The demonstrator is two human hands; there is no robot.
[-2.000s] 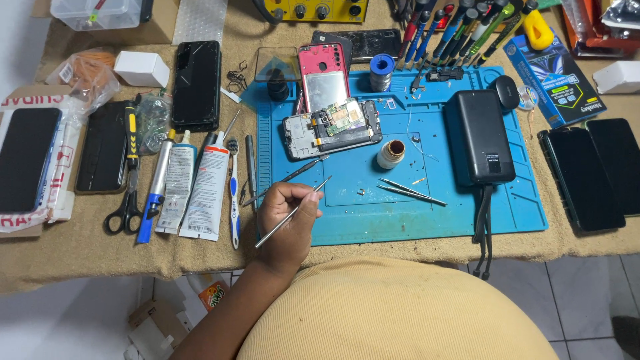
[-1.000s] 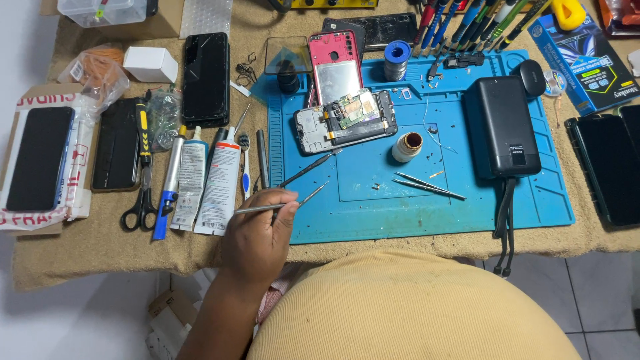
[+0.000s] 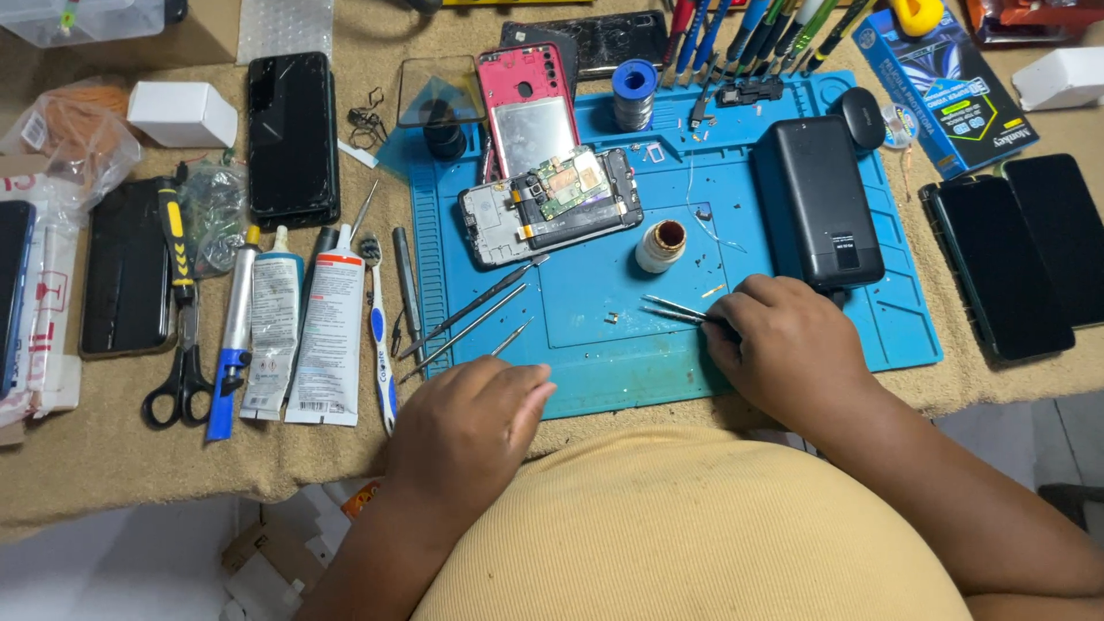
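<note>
My right hand [image 3: 780,345] grips the rear end of metal tweezers [image 3: 673,309], whose tips point left over the blue repair mat [image 3: 630,379]. My left hand [image 3: 470,423] is curled at the mat's front edge; a thin pointed metal tool [image 3: 513,335] juts out beyond its knuckles, and whether the fingers hold it is hidden. A slim metal rod tool [image 3: 466,332] and a dark spudger-like tool [image 3: 474,306] lie just beyond. An opened phone [image 3: 500,228] with a loose circuit board [image 3: 569,183] rests near a pink phone back cover [image 3: 528,103]. A small brown-rimmed bottle [image 3: 662,246] stands between.
A black power bank [image 3: 819,203] is beside my right hand. Solder spool [image 3: 634,90] and upright screwdrivers [image 3: 742,39] stand behind. Left are glue tubes [image 3: 326,336], a toothbrush [image 3: 377,328], scissors [image 3: 179,384] and a desoldering pump [image 3: 233,345]. Phones [image 3: 992,267] lie at right.
My right hand has come into view and taken hold of the tweezers that lay on the mat. My left hand, earlier holding a thin metal tool pointing up over the mat, is now curled palm-down.
</note>
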